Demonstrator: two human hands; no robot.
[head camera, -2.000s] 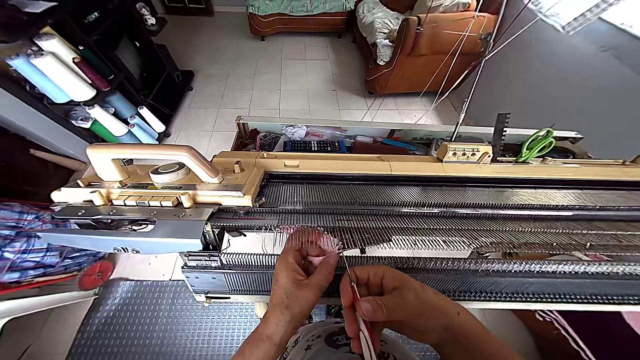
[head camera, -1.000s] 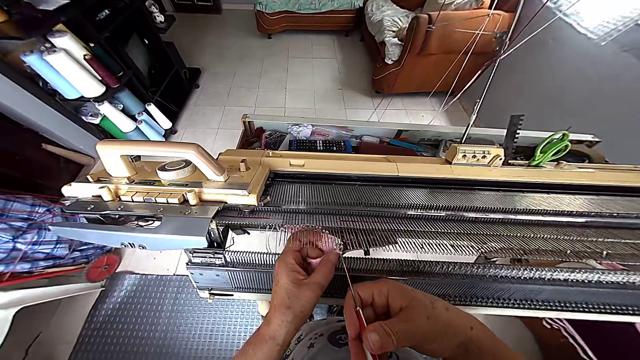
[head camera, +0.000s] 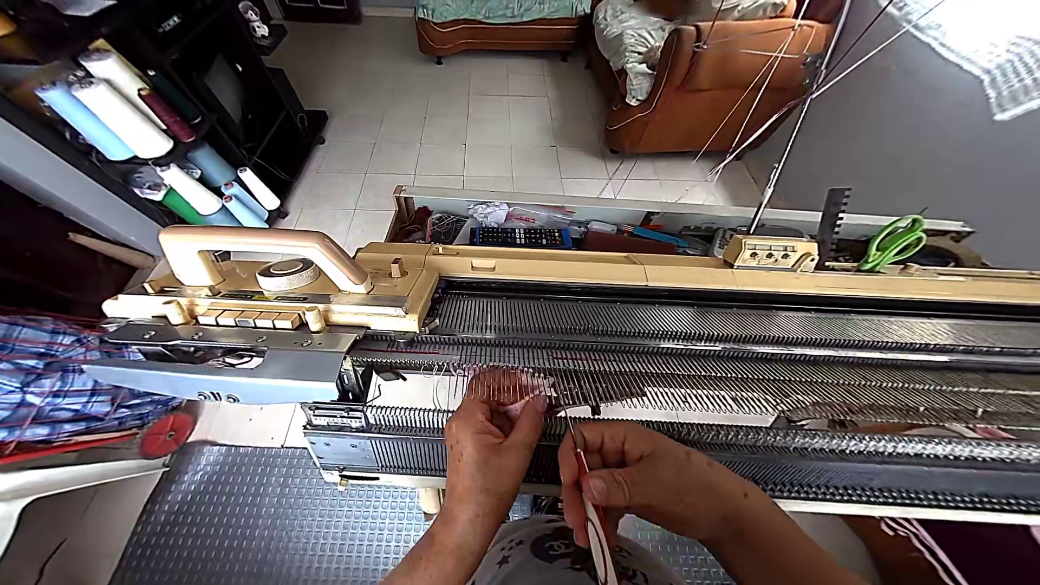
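Note:
My left hand (head camera: 491, 431) pinches the edge of pale pink knitted fabric (head camera: 528, 390) between thumb and fingers, close to the needles of a knitting machine's needle bed (head camera: 691, 374). A slim tool with a red and white handle (head camera: 595, 520) is held in my right hand (head camera: 626, 479). Its thin metal shaft points up to the fabric just right of my left fingertips; the tip is too small to make out. The cream knitting machine carriage (head camera: 260, 284) with its handle stands at the left end of the bed. The front ribber bed (head camera: 731, 451) runs below both hands.
Behind the machine, an open tray (head camera: 601, 209) holds a remote control (head camera: 520, 237) and small items. Green-handled scissors (head camera: 894, 242) and a black toothed comb (head camera: 834, 227) stand at the right. Yarn cones (head camera: 122, 118) fill a rack at the left. A tension mast (head camera: 800, 114) rises with yarns.
Both hands stay at nearly the same place on the bed. The fingers of my right hand have shifted around the tool's handle, and its shaft still reaches the fabric.

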